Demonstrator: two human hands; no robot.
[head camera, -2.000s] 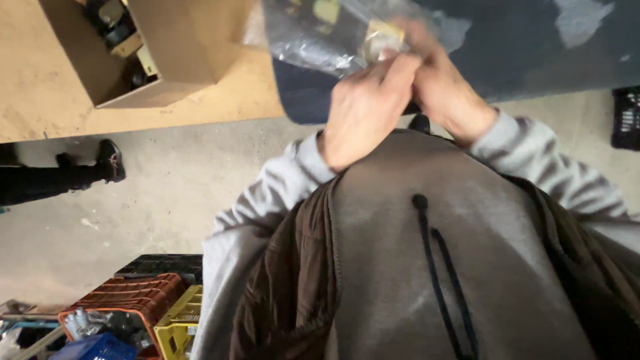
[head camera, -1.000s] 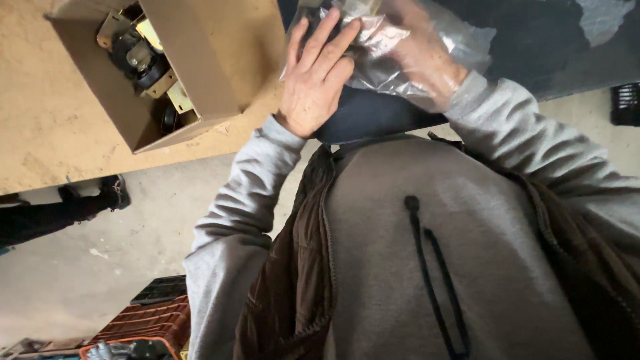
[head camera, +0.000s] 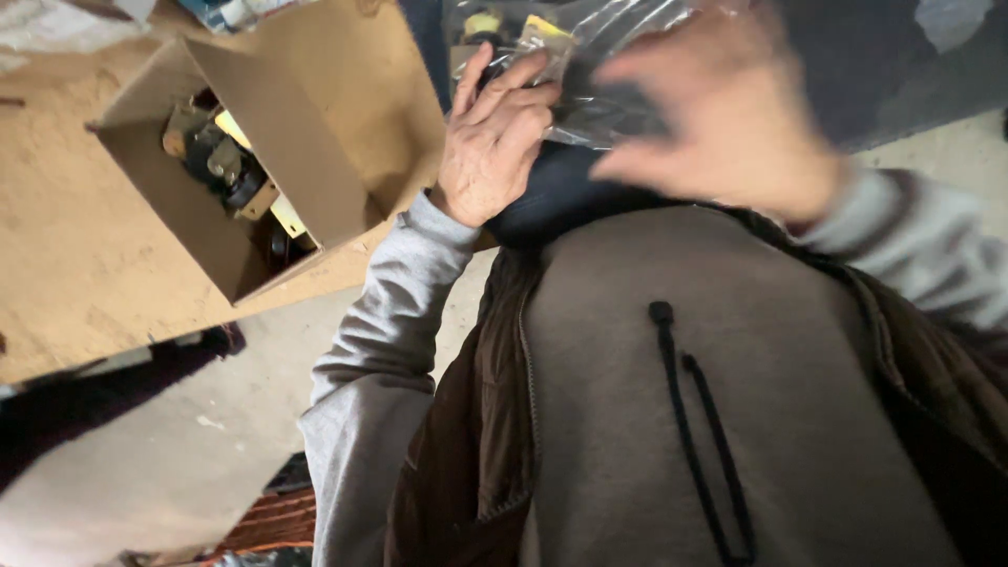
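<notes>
A clear plastic bag (head camera: 598, 118) with yellow and dark parts inside lies on a dark surface at the top. My left hand (head camera: 500, 130) rests on its left part, fingers spread over the parts, pressing from above. To the right, my right hand (head camera: 717, 118) is blurred, its thumb and fingers apart, over or beside the right part of the bag; nothing shows between them. Left of my hands stands an open cardboard box (head camera: 291, 150) holding several black, tan and yellow parts (head camera: 228, 169), some like caster wheels.
The box stands on a wooden table (head camera: 102, 260). The dark surface (head camera: 850, 71) extends right, with a pale patch on it. Plastic wrapping (head camera: 71, 24) lies at the top left. Below are a reddish crate (head camera: 272, 520) and a person's dark-clothed leg (head camera: 118, 394).
My right hand, inside or behind the bag's film a second ago, now shows apart-fingered and blurred. My left hand lies flat over the parts. The view has shifted left.
</notes>
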